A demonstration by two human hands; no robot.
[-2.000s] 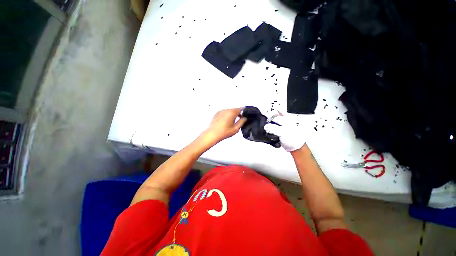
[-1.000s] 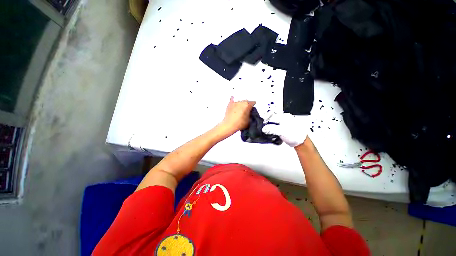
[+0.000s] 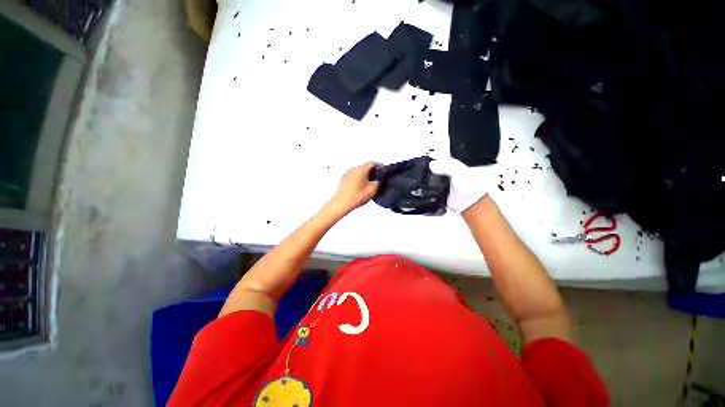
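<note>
A small black pouch [image 3: 411, 187] is held between my two hands, just above the near part of the white table. It is spread wider than a bunch, with small pale marks on it. My bare left hand [image 3: 357, 184] grips its left end. My right hand [image 3: 463, 187], in a white glove, holds its right end; the glove's fingers blend into the white table and are partly hidden by the pouch. Flat black pouches [image 3: 366, 62] lie overlapping beyond my hands, and another black pouch [image 3: 474, 131] lies just past my right hand.
A large heap of black pieces [image 3: 612, 103] covers the table's right side. Red-handled scissors [image 3: 601, 233] lie near the front edge at right. Black scraps dot the white table [image 3: 254, 171]. A blue bin [image 3: 187, 334] stands below the table at left, by a grey wall [image 3: 131, 175].
The bunched black pouch is now opened out wider between my hands. My left hand has moved from on top of it to its left end. The view has shifted slightly.
</note>
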